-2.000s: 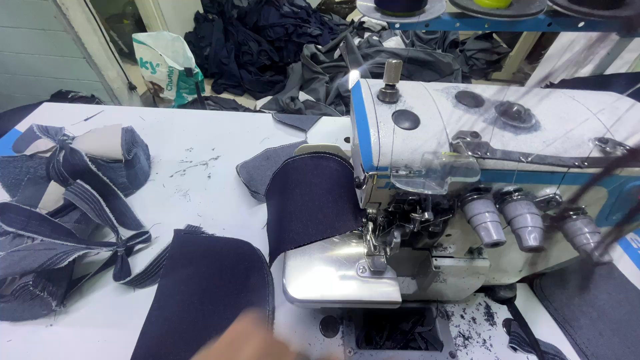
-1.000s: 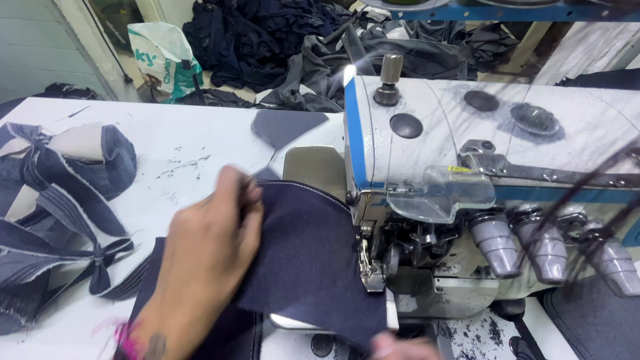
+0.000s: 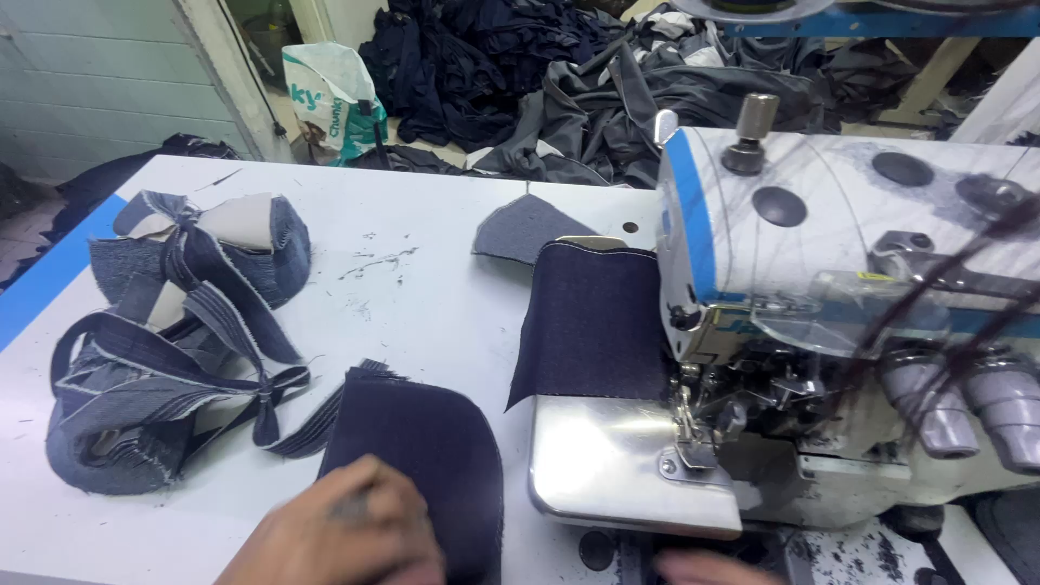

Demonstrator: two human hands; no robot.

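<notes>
My left hand (image 3: pixel 349 528), blurred, is over the lower left part of a stack of dark navy denim pieces (image 3: pixel 422 455) with a curved corner; its fingertips are bent under and I cannot tell if they grip the cloth. Only the fingers of my right hand (image 3: pixel 715 566) show, blurred, at the bottom edge below the metal bed plate (image 3: pixel 617 463) of an overlock sewing machine (image 3: pixel 812 219). Another navy denim piece (image 3: pixel 601 317) lies over the back of that plate, beside the presser foot (image 3: pixel 691 431). A greyish-blue denim piece (image 3: pixel 528 223) lies behind it.
Tied denim bundles (image 3: pixel 122 406) lie on the left of the white table (image 3: pixel 390 325). Beyond the table are a plastic bag (image 3: pixel 333 106) and heaps of dark and grey cloth (image 3: pixel 569 97). Grey tension dials (image 3: pixel 934 398) stick out from the machine's front.
My left hand has moved off the navy piece at the machine, down to the stack. That piece now lies farther back on the bed plate. My right hand has stayed low in view.
</notes>
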